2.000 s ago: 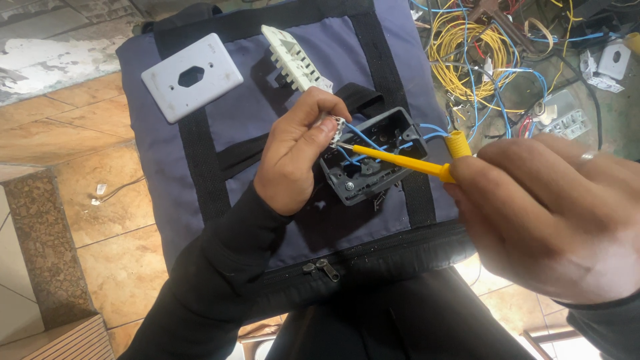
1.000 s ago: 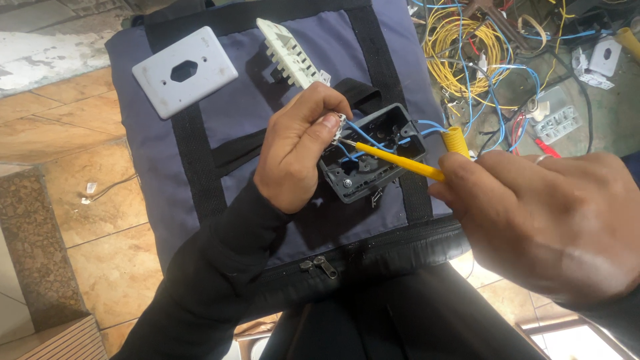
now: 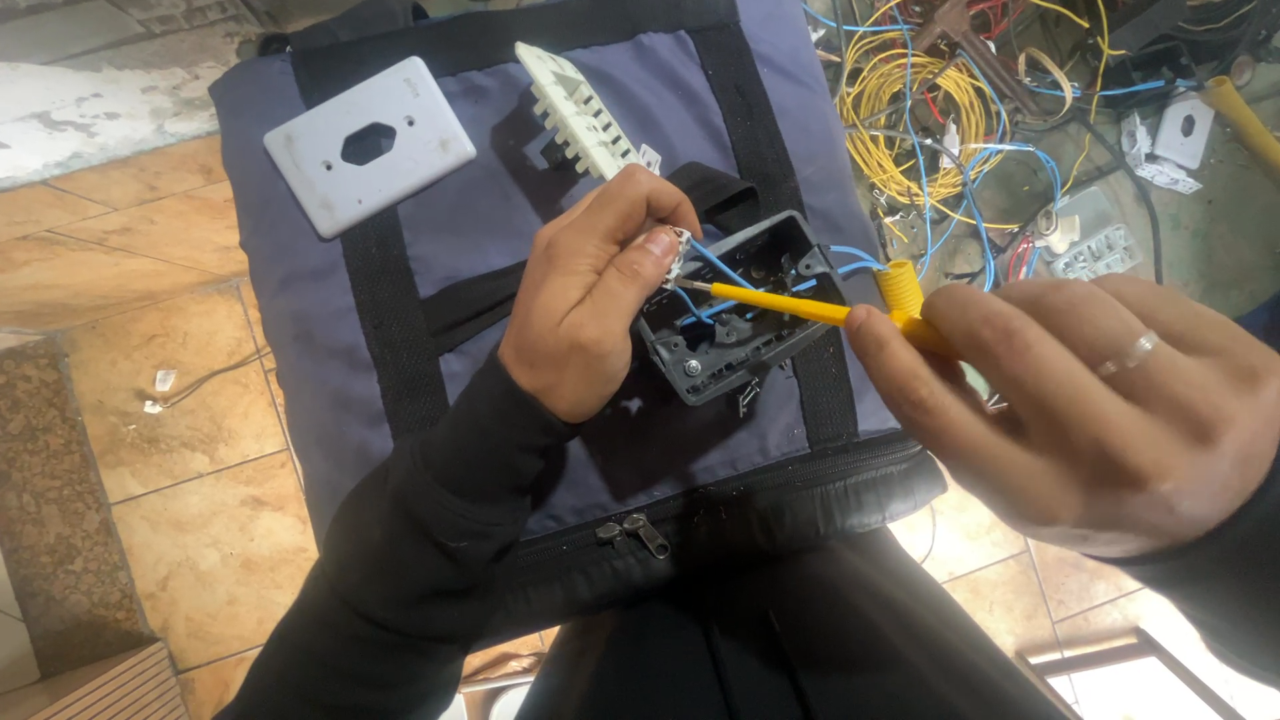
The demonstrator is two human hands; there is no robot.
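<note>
My left hand (image 3: 600,290) pinches a small white electrical socket module (image 3: 680,258), mostly hidden by the fingers, with blue wires (image 3: 722,262) running from it into a dark grey junction box (image 3: 690,385). In my right hand (image 3: 1090,400) is a yellow insulated screwdriver (image 3: 780,302), its metal tip against the module. Its handle is hidden in the fingers. Yellow corrugated conduit (image 3: 900,288) stands just beyond that hand, with blue wires between it and the box. A white faceplate (image 3: 370,145) with a hexagonal opening and a pale plastic mounting frame (image 3: 580,110) lie on the blue-grey bag.
The bag (image 3: 480,400) lies in front of my legs, its zipper pull (image 3: 645,535) toward me. Coiled yellow wire (image 3: 900,130), loose blue wires and a smaller white plate (image 3: 1185,130) lie at the upper right. Floor tiles (image 3: 190,440) show on the left.
</note>
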